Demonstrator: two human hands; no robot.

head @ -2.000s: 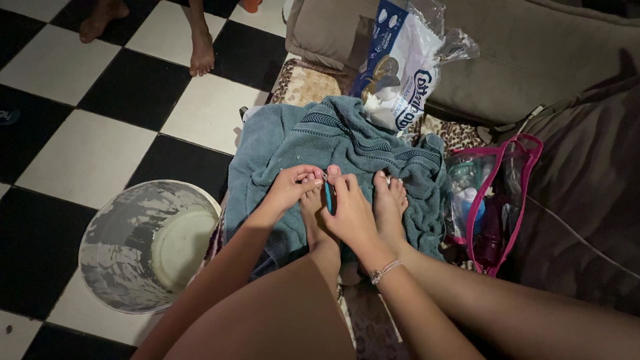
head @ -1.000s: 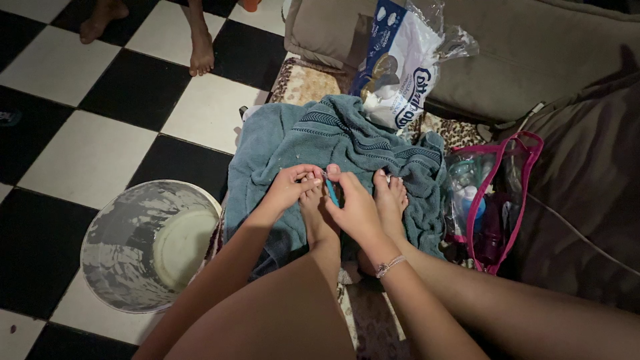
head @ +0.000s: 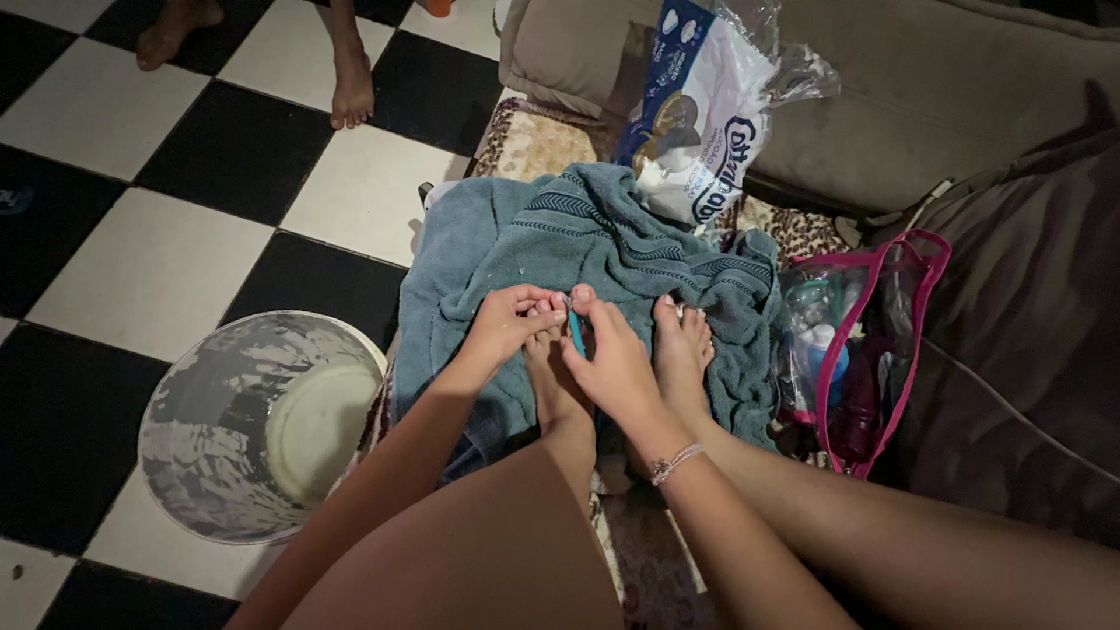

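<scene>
A teal-handled nail tool, likely a cuticle nipper, is held in my right hand, its metal tip at the toes of my left foot. My left hand has its fingertips on those same toes, seemingly gripping one. Both of my feet rest on a blue-green towel; my right foot lies to the right of the hands, with nothing touching it. A bracelet circles my right wrist. The exact contact of the tool's tip is too small to tell.
A grey bucket stands on the checkered floor at left. A plastic pack of cotton leans beyond the towel against a sofa cushion. A clear pouch with pink trim holds bottles at right. Another person's bare feet are at upper left.
</scene>
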